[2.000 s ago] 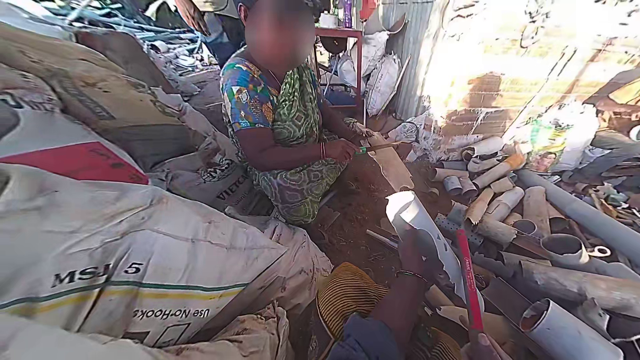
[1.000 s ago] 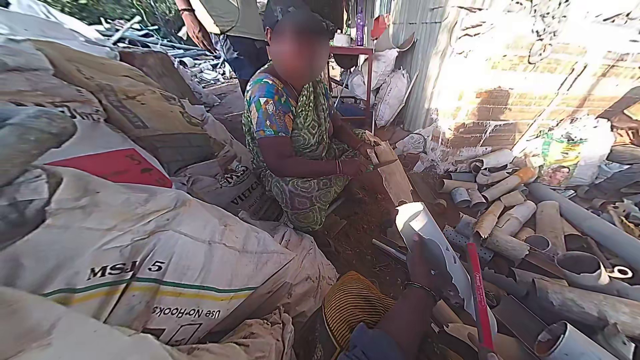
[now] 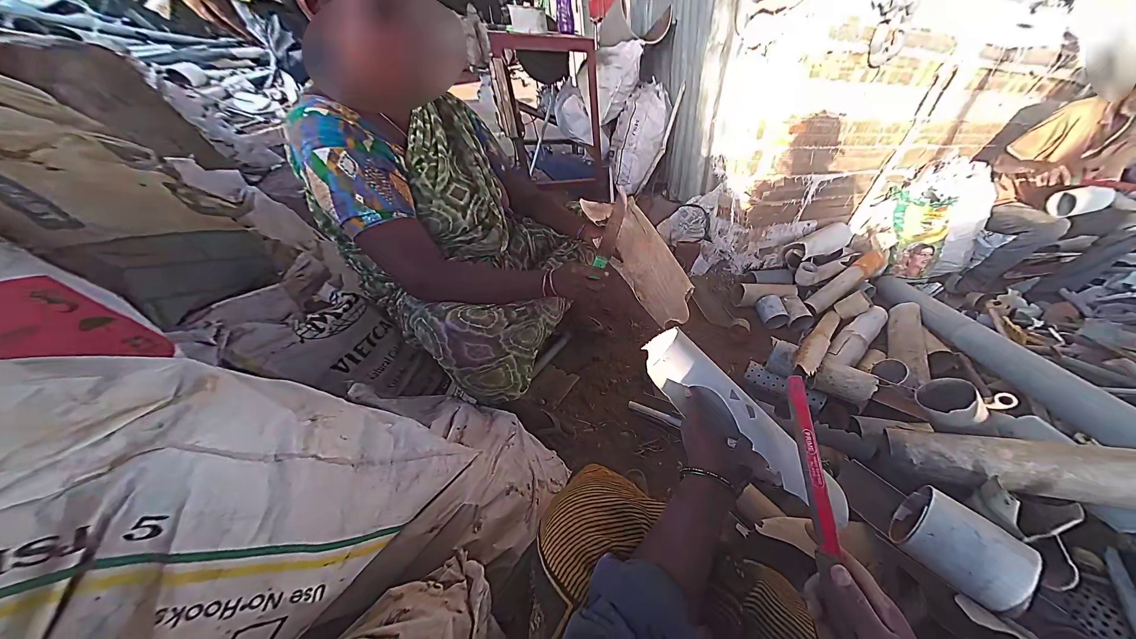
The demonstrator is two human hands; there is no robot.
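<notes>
A split length of white plastic pipe point(image 3: 754, 422) slants across the lower middle, its ragged far end toward the soil. My left hand point(image 3: 717, 444), with a dark bracelet at the wrist, grips it near its middle. At the bottom right, my right hand point(image 3: 852, 599) is closed around the handle end of a red-framed hacksaw point(image 3: 809, 461), which points up and lies over the right side of the pipe piece. The hacksaw's blade cannot be made out. Striped cloth point(image 3: 599, 515) covers my lap.
A seated co-worker point(image 3: 426, 222) holds a tan curved pipe piece point(image 3: 652, 262) and a green-handled tool point(image 3: 600, 264). Large woven sacks point(image 3: 222, 479) fill the left. Cut pipes point(image 3: 967, 524) are heaped at the right. Another person point(image 3: 1056, 177) sits by the brick wall at the back right.
The co-worker's tan piece has swung over to lean toward my white pipe piece since one second ago. The standing person behind has left the view. My hands keep the same holds.
</notes>
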